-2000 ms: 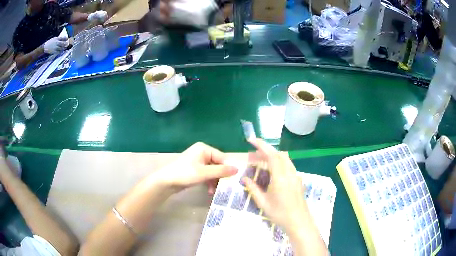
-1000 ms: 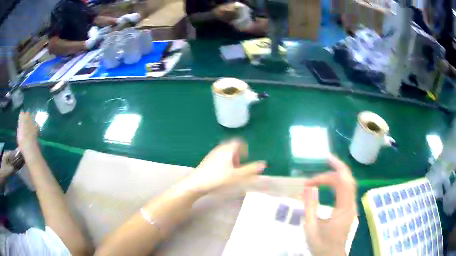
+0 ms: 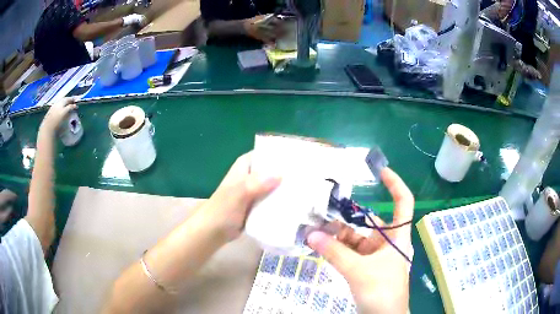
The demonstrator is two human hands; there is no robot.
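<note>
A white product body (image 3: pixel 285 202) is held tilted between my hands above the label sheet. My left hand (image 3: pixel 233 193) grips its left side. My right hand (image 3: pixel 371 260) holds its right side near the side stub, with the thumb on the body. A small grey sticker (image 3: pixel 376 163) is on my raised right index fingertip, apart from the body. Dark, red and purple lead wires (image 3: pixel 363 214) hang from the stub over my right fingers. The label sheet (image 3: pixel 298 285) lies below, partly hidden by the body and my right hand.
Cardboard (image 3: pixel 153 239) lies at left, a thick label stack (image 3: pixel 482 264) at right. Other housings stand at left (image 3: pixel 133 144) and right (image 3: pixel 456 156) on the green surface. A neighbour's hand (image 3: pixel 60 113) touches another housing. A wrapped post (image 3: pixel 534 141) rises at right.
A product body is now held between my hands, which were empty of it and above the sheet before. The neighbour's arm has reached forward to a housing at left.
</note>
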